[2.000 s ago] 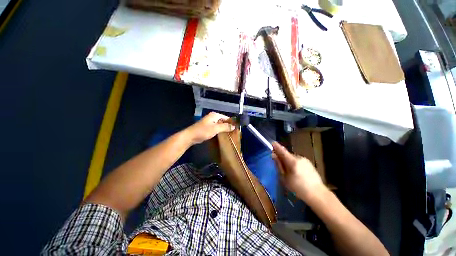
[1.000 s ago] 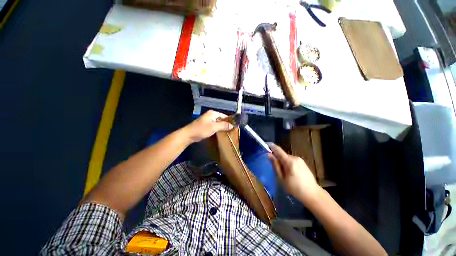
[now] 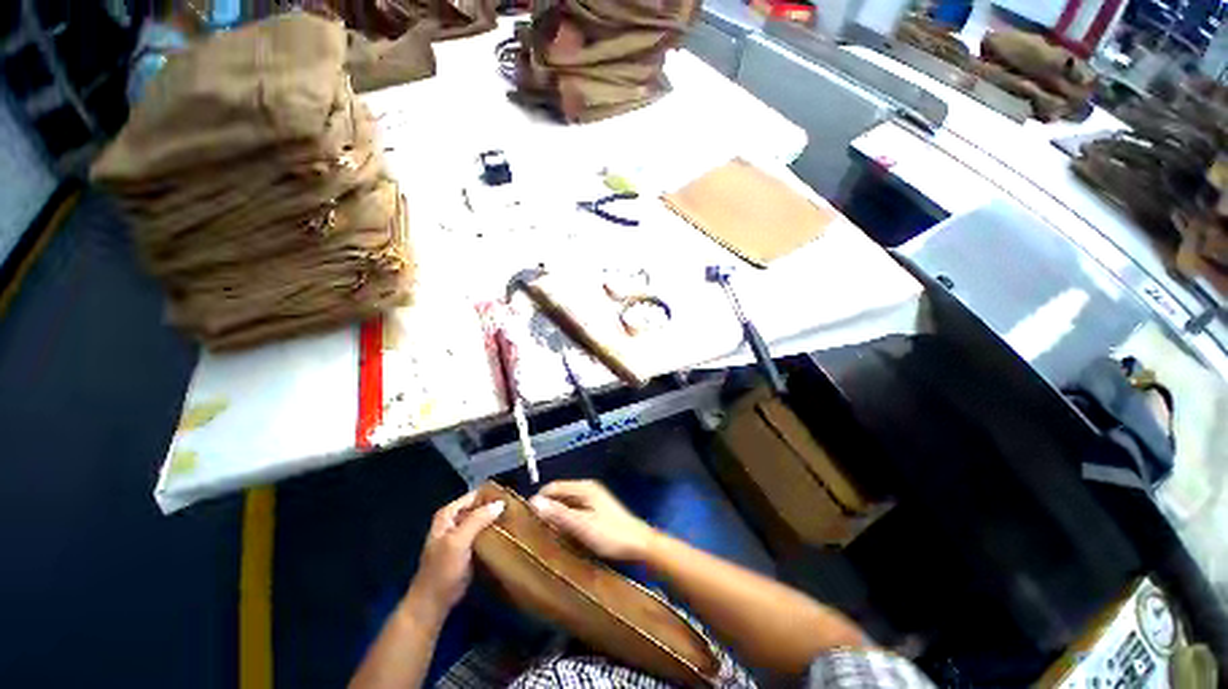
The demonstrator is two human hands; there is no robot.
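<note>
My left hand (image 3: 455, 538) grips the top left corner of a brown leather pouch (image 3: 579, 590), held above my lap. My right hand (image 3: 590, 517) has its fingertips at the pouch's upper edge, close to my left hand; whether it pinches a small part cannot be seen. The pouch's long open edge runs down to the right. The narrow bar (image 3: 523, 428) sticks out over the table edge, its pale tip just beyond my fingers. The small hammer (image 3: 749, 329) lies on the table, its black grip over the front edge.
The white table (image 3: 283, 404) holds a claw hammer (image 3: 579, 327), a thin dark tool (image 3: 581, 390), rivet dishes (image 3: 645, 315), pliers (image 3: 613, 209), a small black object (image 3: 496, 167) and a flat pouch (image 3: 749, 211). A tall pouch stack (image 3: 269, 189) stands left. A cardboard box (image 3: 795, 471) is below.
The small hammer has left my right hand and lies on the table. My right hand has moved to the pouch's edge. The pouch is off the bar tip. The view has tilted up.
</note>
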